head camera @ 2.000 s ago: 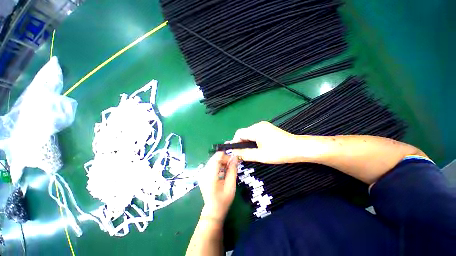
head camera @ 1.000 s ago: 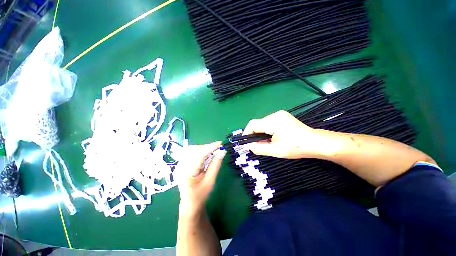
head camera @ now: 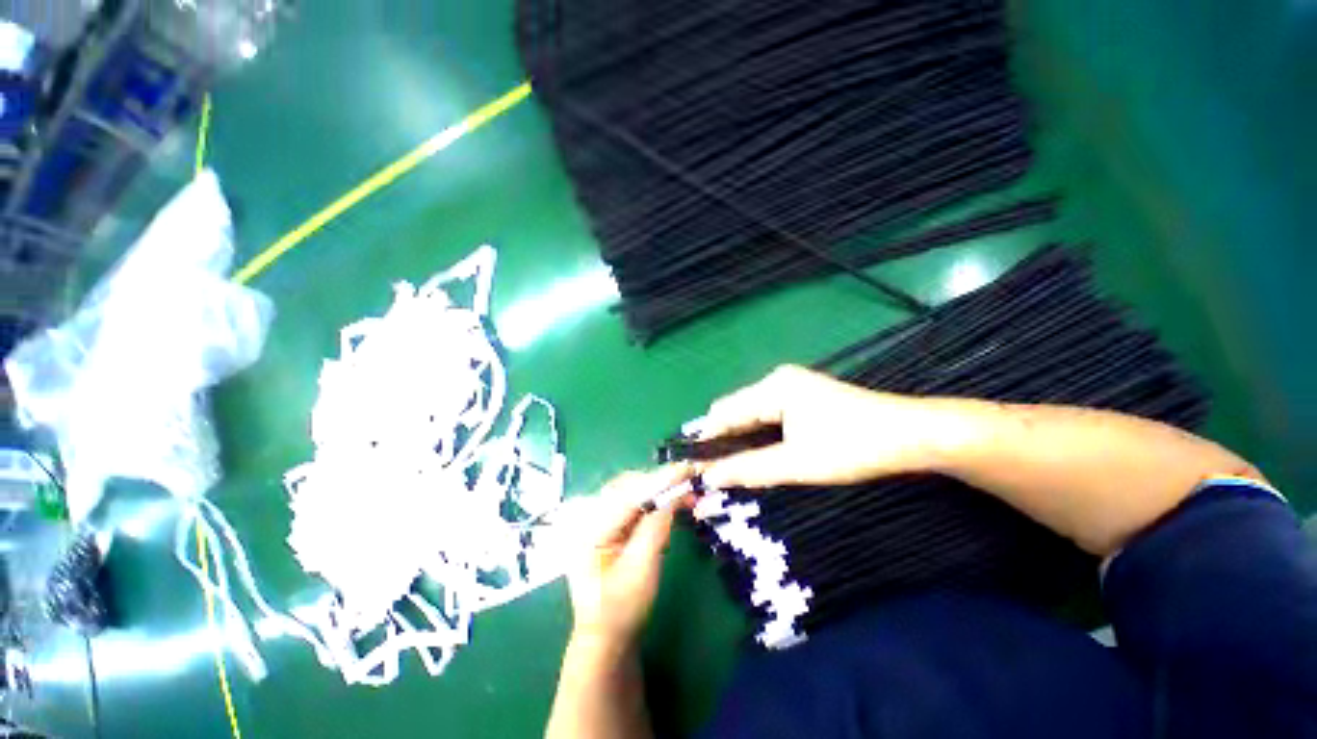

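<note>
Black cables (head camera: 997,390) lie in a pile near my body, with a stepped row of white markers (head camera: 763,575) at their left ends. My right hand (head camera: 816,430) holds a few black cables near their ends, at the top of the white row. My left hand (head camera: 621,546) meets it from the left, with its fingers closed on the end of a white marker strip (head camera: 390,448). The strip runs from my left hand to a loose tangled heap on the left. The fingertips partly hide the cable ends.
A larger black cable pile (head camera: 794,145) lies farther away, with a single stray cable (head camera: 737,210) across it. A crumpled clear plastic bag (head camera: 145,361) and a small dark bundle (head camera: 75,580) are at the far left. Yellow lines (head camera: 383,181) mark the green table.
My left hand moved away from the cable ends, then came back to touch near my right hand. My right hand stays by the cable ends. The camera view has shifted.
</note>
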